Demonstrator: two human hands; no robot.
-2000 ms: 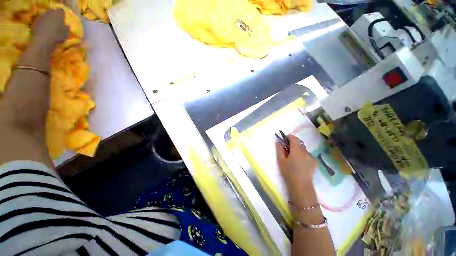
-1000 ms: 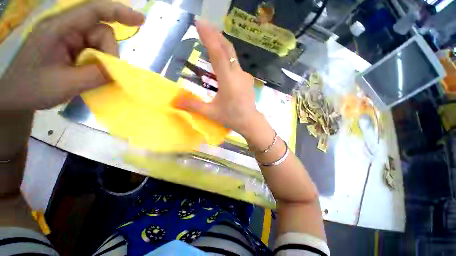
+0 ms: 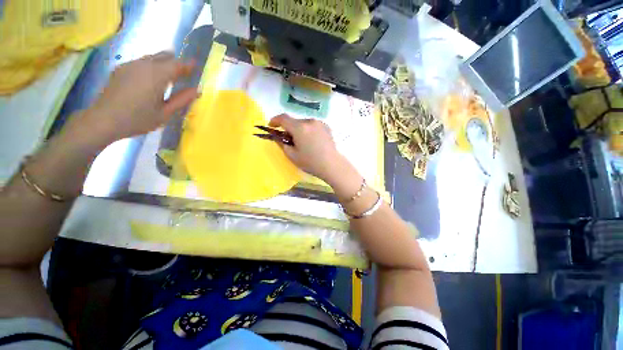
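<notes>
A yellow fabric panel (image 3: 229, 154) lies flat on the white template sheet (image 3: 147, 167), in front of the sewing head. My right hand (image 3: 311, 145) is at the panel's right edge and holds small dark thread snips (image 3: 274, 134), their blades pointing left over the fabric. My left hand (image 3: 140, 96) is at the panel's upper left, fingers apart, with nothing seen in it. A greenish label frame (image 3: 305, 102) with a dark slot lies behind my right hand.
The dark sewing machine head (image 3: 300, 51) with marked yellow tape stands behind. A label pile (image 3: 408, 116) and clear plastic lie to the right. A grey-framed screen (image 3: 524, 53) is at the upper right. Yellow panels with a label (image 3: 68, 27) lie at the upper left.
The yellow panel, crumpled between both hands a second ago, now lies spread on the template. My left hand has let go of it. My right hand has lowered with the snips.
</notes>
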